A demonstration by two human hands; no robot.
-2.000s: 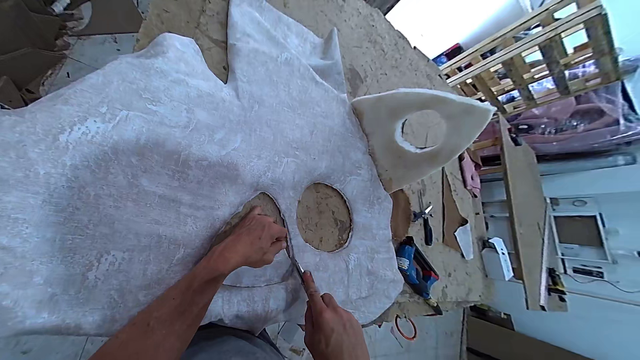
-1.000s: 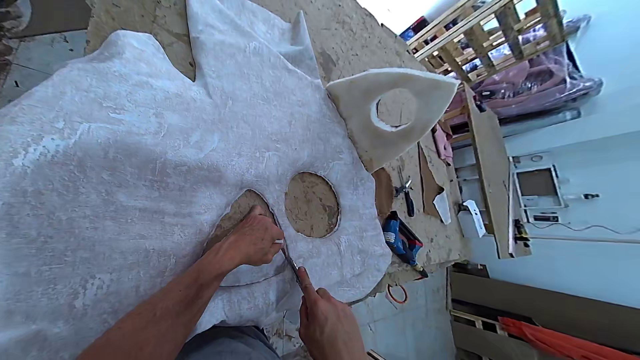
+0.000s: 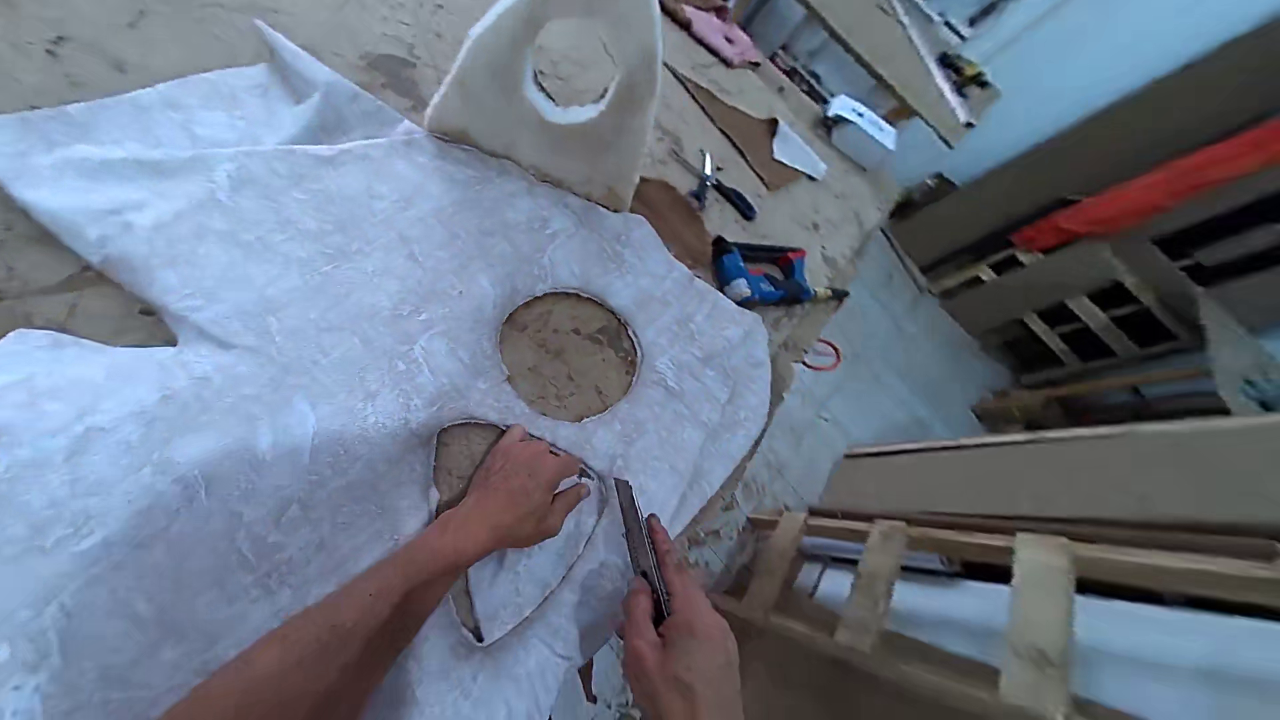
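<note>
A large sheet of light grey fabric lies over the worktable, with a round hole and a second, pointed opening cut in it. My left hand pinches the edge of the partly cut flap at that second opening. In my right hand is a snap-off utility knife, its blade pointing up the view just right of the flap, apart from the fabric edge that my left hand holds. A beige padded piece with a round hole rests at the sheet's far edge.
Beyond the sheet, pliers, a blue staple gun and brown scraps lie on the worktable. An orange-red ring is beside the table edge. Wooden frames stand at the lower right.
The knife has come away from the opening's edge, where it was a second ago. My left hand stays at the flap. The view has swung strongly to the right.
</note>
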